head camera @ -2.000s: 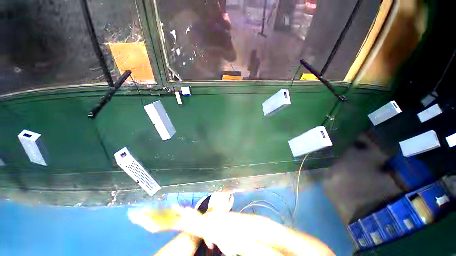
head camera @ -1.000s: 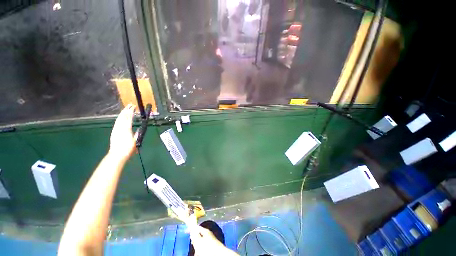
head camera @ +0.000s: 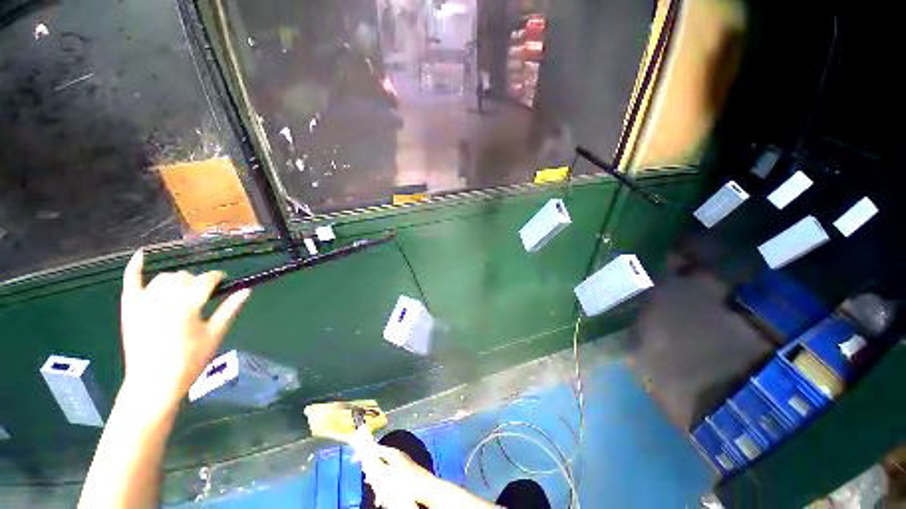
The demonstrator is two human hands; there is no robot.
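Observation:
My left hand is raised at the left with its fingers apart, at the near end of a dark hanger bar; touching or not is unclear. My right hand, low in the middle, is closed on a yellow tool; its grip is blurred. A white box-shaped housing, blurred and tilted, hangs just right of my left hand, above and left of the tool. Another white housing hangs tilted from a thin line at the bar's far end.
More white housings hang at the left, right of centre and far right. A pale hose lies coiled on the blue floor. A blue crate is beside my legs. Blue bins stand at the right. A green wall runs behind.
The hanger bar by my left hand has swung round to point right. Its two housings have shifted and turned. My left hand has moved lower and left in view, its fingers now spread.

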